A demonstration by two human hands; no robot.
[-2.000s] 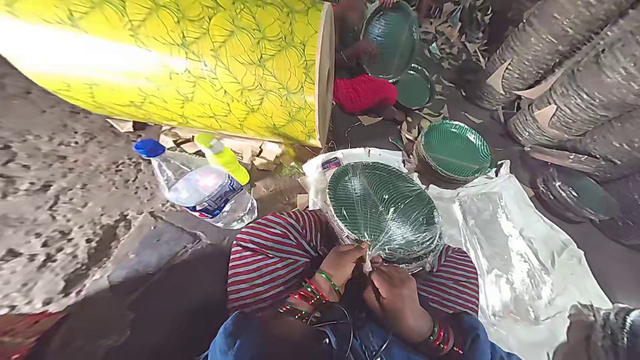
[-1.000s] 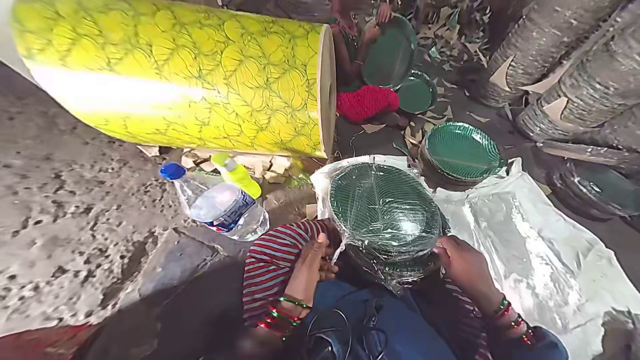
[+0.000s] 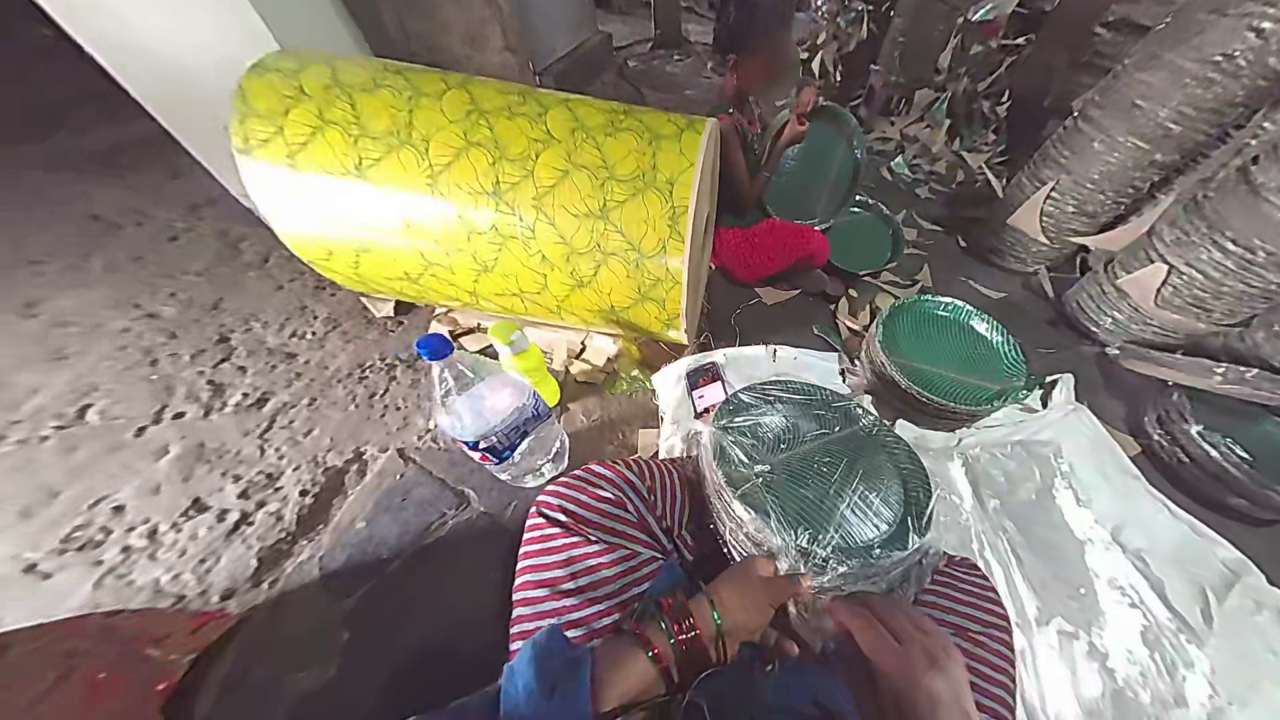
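Observation:
A stack of round green leaf-patterned plates, wrapped in clear plastic film, rests tilted on my lap between striped trouser legs. At its near edge my left hand, with bangles at the wrist, has its fingers closed on the gathered plastic. Beside it, my right hand lies against the near side of the bundle; its fingertips are partly hidden and blurred. Just beyond the wrapped stack a phone lies on a white sheet. An unwrapped stack of green plates stands to the right.
A large yellow patterned roll lies ahead on the left. Near it stand a clear water bottle and a yellow-green bottle. Another person sits beyond, holding a green plate. Tall plate stacks lean at the right.
My hands were apart at the two sides of the wrapped stack one second ago; now they are close together at its near edge. The view has shifted, showing more of the other person.

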